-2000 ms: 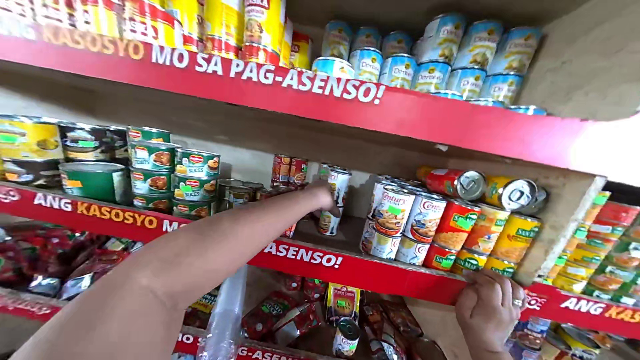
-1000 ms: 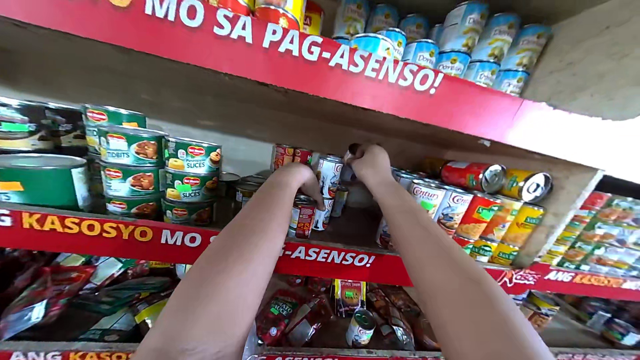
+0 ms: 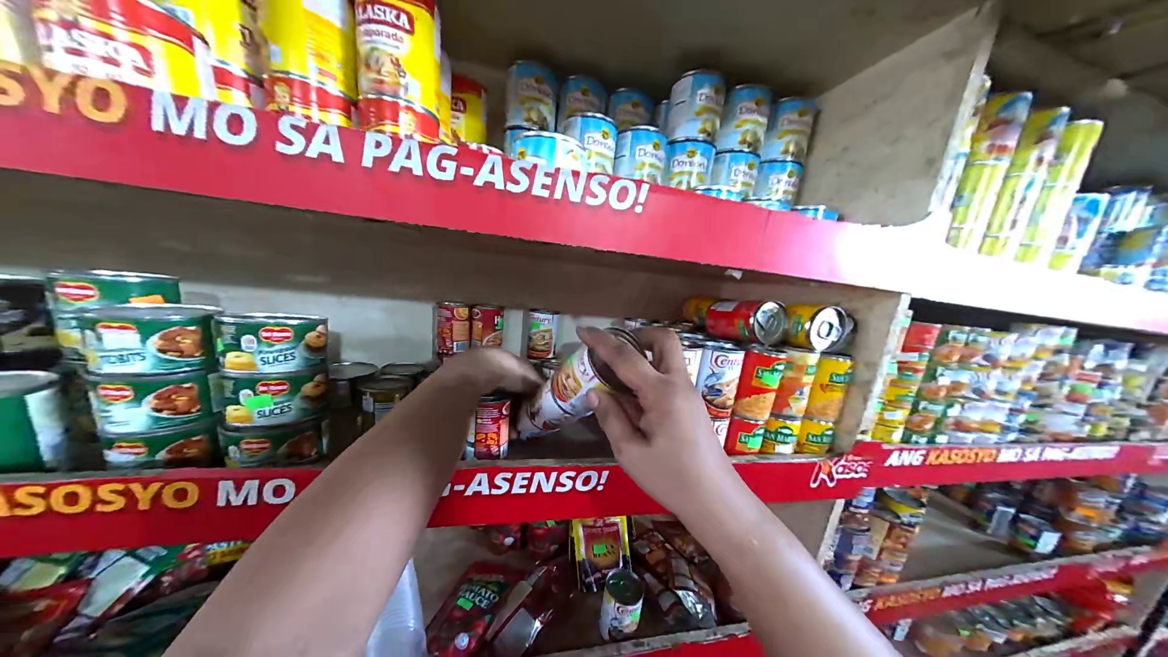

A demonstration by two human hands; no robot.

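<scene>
My right hand (image 3: 643, 392) grips a white-labelled food can (image 3: 566, 391) near its top, and the can leans to the right above the middle shelf. Beside its lower end is my left hand (image 3: 502, 372); its fingers are mostly hidden behind the wrist and blurred, so its hold cannot be made out. A small red can (image 3: 490, 427) stands just below the left hand, near the shelf edge. Farther back stand more red cans (image 3: 453, 328) and a white-labelled can (image 3: 541, 334). To the right of my right hand are stacked white-labelled cans (image 3: 722, 374) and orange-labelled cans (image 3: 797, 383).
Green cans (image 3: 151, 342) are stacked at the left. A red printed shelf strip (image 3: 712, 484) runs below the hands, another shelf with blue cans (image 3: 695, 105) above. The lower shelf holds pouches (image 3: 474, 598) and one can (image 3: 622, 602). A side panel (image 3: 883, 365) divides the shelves.
My right hand has gone from the shelf edge, two seconds ago, into the shelf, and now holds a leaning can. My left hand stays among the cans. The view has shifted to the right.
</scene>
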